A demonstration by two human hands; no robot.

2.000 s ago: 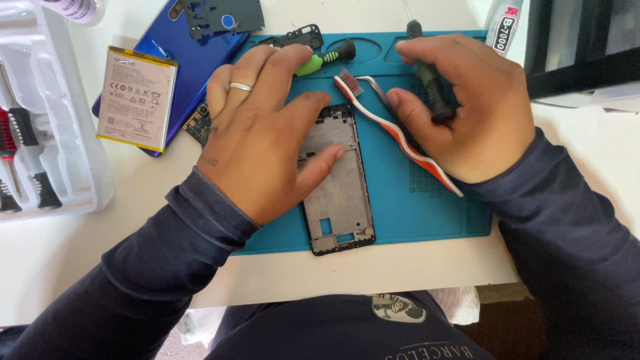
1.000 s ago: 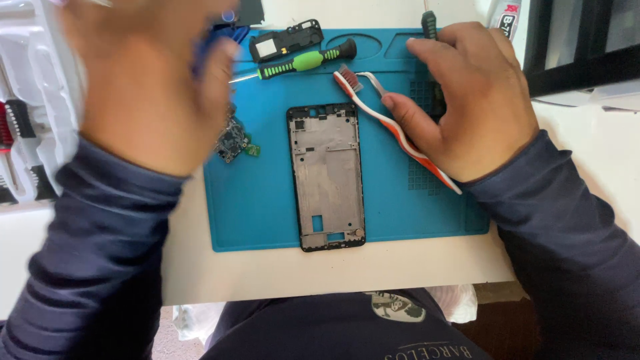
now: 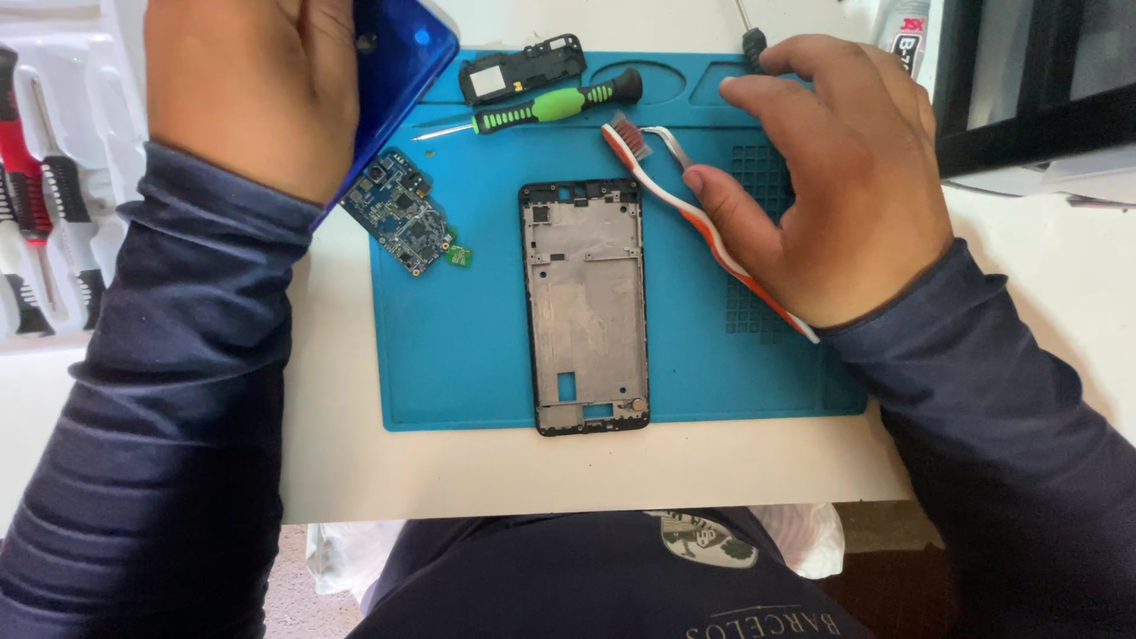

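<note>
A bare phone mid-frame (image 3: 586,311) lies on the blue silicone mat (image 3: 461,355). My left hand (image 3: 253,98) is at the blue phone back cover (image 3: 399,71), upper left; its fingers are cut off, so a grip cannot be confirmed. My right hand (image 3: 843,177) rests at the mat's right side, fingers spread, thumb by the tweezers (image 3: 672,146) and a toothbrush (image 3: 701,226). Its index finger is near a dark-handled screwdriver (image 3: 753,49). Left of the frame lies a phone circuit board (image 3: 399,213). A green and black screwdriver (image 3: 555,105) lies below a black speaker module (image 3: 524,69).
At the far left a white plastic tray (image 3: 115,98) holds several screwdrivers. A glue tube (image 3: 905,35) lies at the top right, beside a black-framed object (image 3: 976,89) along the right edge.
My left hand has moved from over the mid-frame to the upper left, uncovering the mid-frame and the circuit board. The battery seen at the upper left is out of sight. My right hand stays nearly still.
</note>
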